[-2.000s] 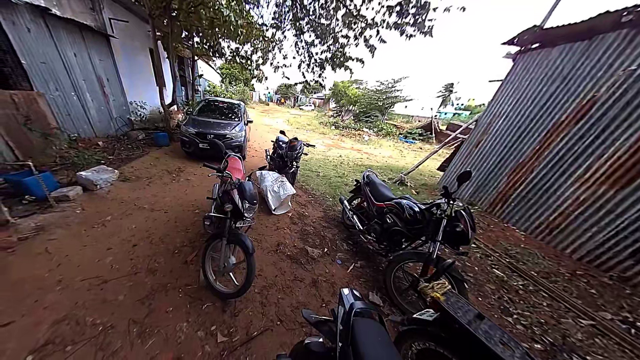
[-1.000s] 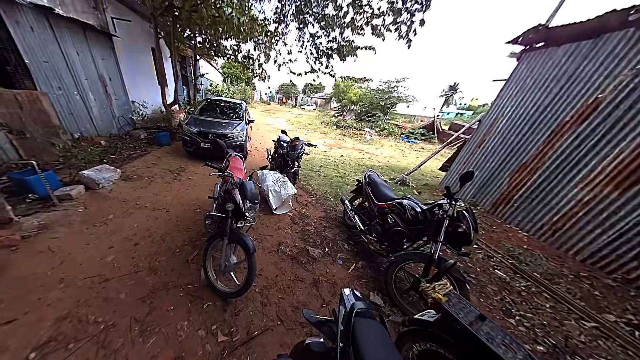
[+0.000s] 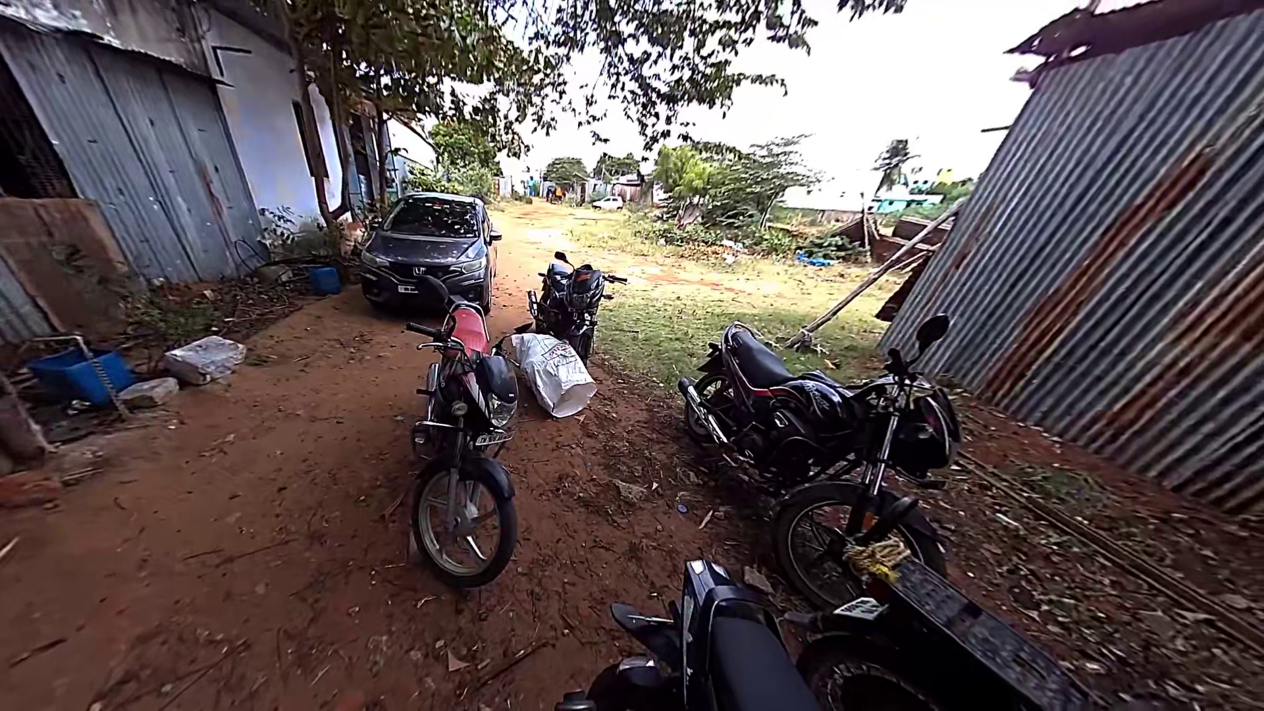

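Observation:
Neither my left hand nor my right hand is in the head view, so what they hold or touch cannot be seen. A motorcycle with a red seat [image 3: 468, 329] stands left of the middle, its front wheel towards me. Beside it on the soil lies a white sack [image 3: 555, 375] bearing print. Behind the sack is a dark motorcycle [image 3: 573, 296]. To the right stands a black motorcycle [image 3: 790, 420] with a mirror raised. At the bottom edge, nearest to me, a black motorcycle seat [image 3: 755, 662] shows in part, beside a dark flat-topped cargo frame [image 3: 978, 637] with yellow rope.
A dark grey car [image 3: 432, 247] is parked on the dirt track. Corrugated metal walls [image 3: 1116, 247] rise at the right. At the left are a blue tub [image 3: 84, 375], a pale stone block [image 3: 205, 359] and a metal-sheeted shed [image 3: 138, 158]. A wooden pole [image 3: 879, 276] leans beyond the motorcycles.

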